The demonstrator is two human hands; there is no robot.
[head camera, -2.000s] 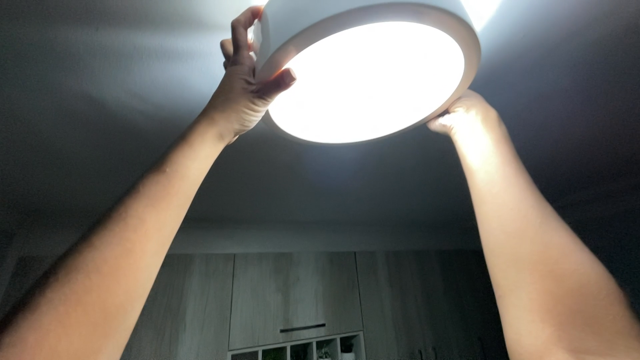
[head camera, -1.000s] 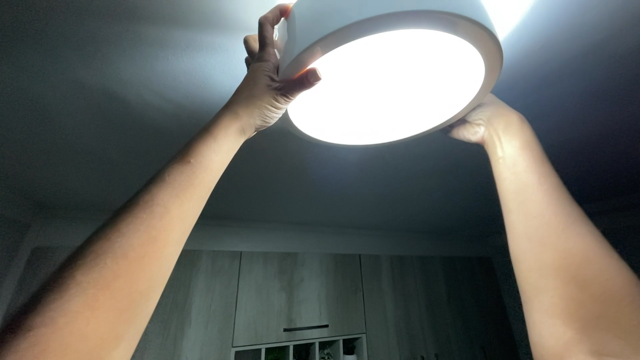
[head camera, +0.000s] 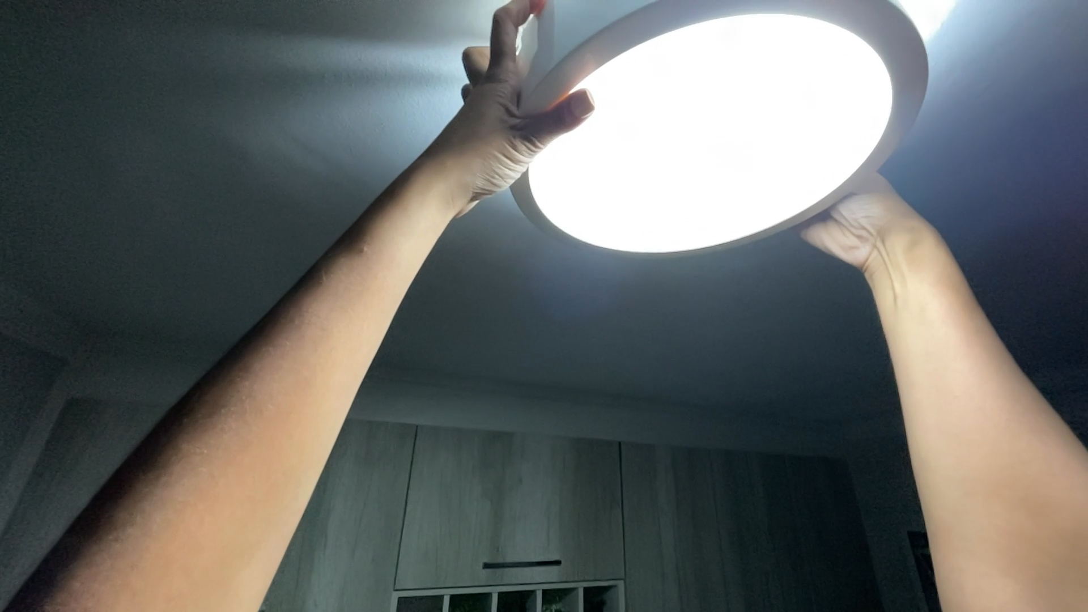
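Note:
A round white ceiling light, lit brightly, is overhead at the upper middle, its top edge cut off by the frame. My left hand grips its left side, with the thumb under the rim and the fingers spread up along the outer wall. At the lower right of the rim is my right hand; its palm side shows, and its fingers are hidden behind the lamp. Both arms are raised. The light tilts, with its glowing face turned down toward me. Whether its back touches the ceiling is hidden.
The dim ceiling spreads around the lamp. Below it, along the wall, are wood-look upper cabinets with a dark bar handle. Under the middle door runs a row of small open compartments.
Both hands stay on the lit lamp throughout. Lamp and hands now appear farther right in the view, and the cabinets sit slightly lower.

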